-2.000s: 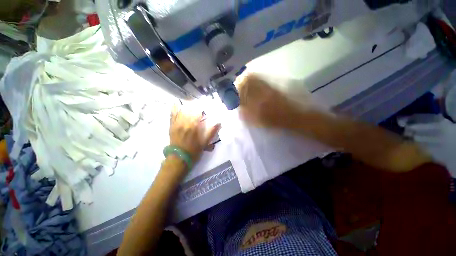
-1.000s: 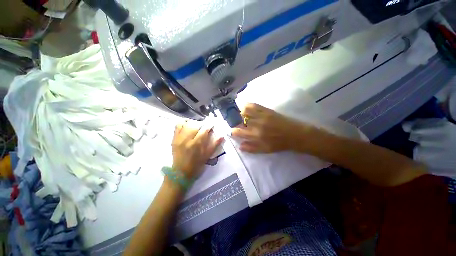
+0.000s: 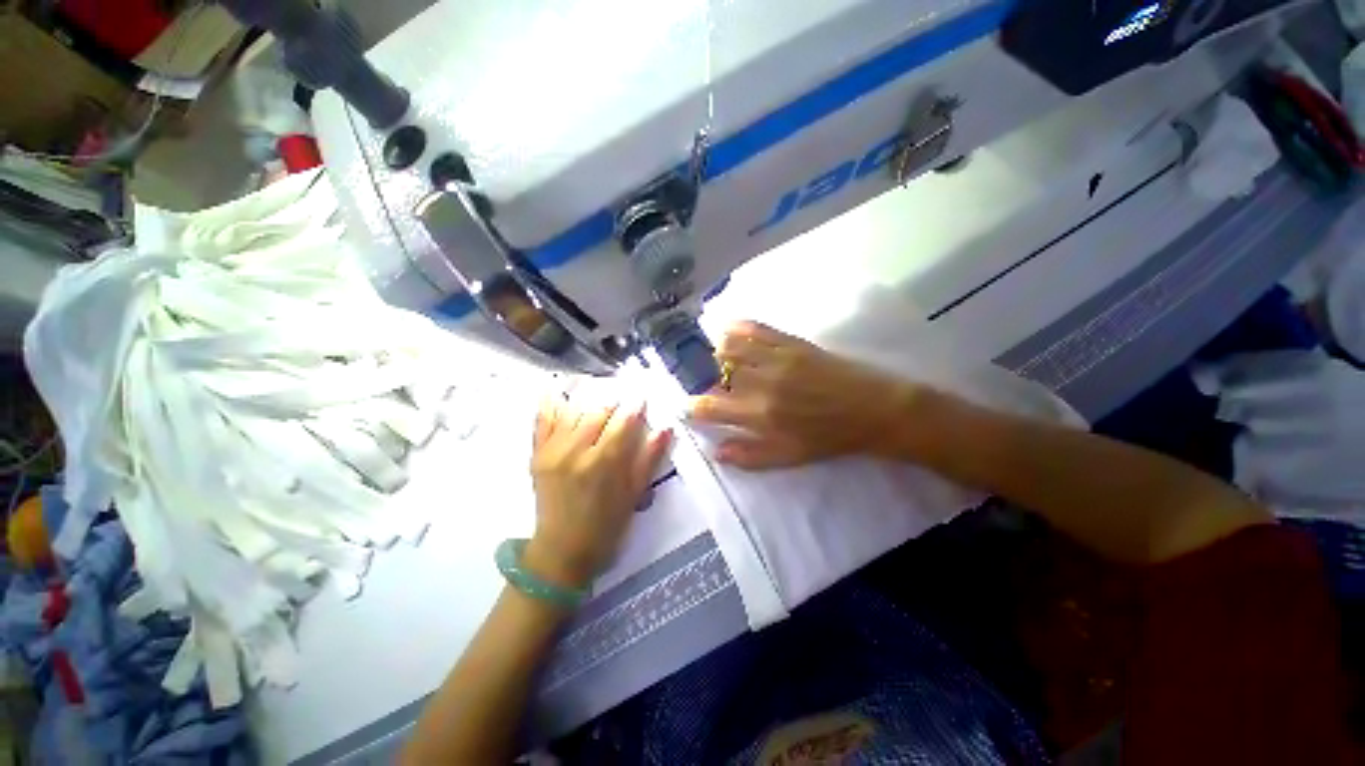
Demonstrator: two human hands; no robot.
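Observation:
A white cut panel (image 3: pixel 868 501) lies under the needle area and reaches over the table's front edge. A narrow white strip (image 3: pixel 734 542) runs along its left side, its end hanging past the edge. My left hand (image 3: pixel 596 461), with a green bangle, lies flat left of the strip, fingertips near the needle. My right hand (image 3: pixel 786 397), with a ring, rests on the panel with fingers bent beside the dark blue-grey piece (image 3: pixel 686 353). Bright glare hides the needle and presser foot. Whether the fingers pinch the cloth cannot be told.
The white sewing machine (image 3: pixel 599 105) spans the top. A strip pile (image 3: pixel 225 404) lies left. Light blue cut pieces (image 3: pixel 120 659) hang at the lower left. White cloth (image 3: pixel 1295 434) is at the right. The table's ruler-marked edge (image 3: pixel 644 606) runs in front.
My right hand, blurred beside the needle area two seconds ago, came down onto the panel and has stayed there. My left hand has shifted slightly right, closer to the strip.

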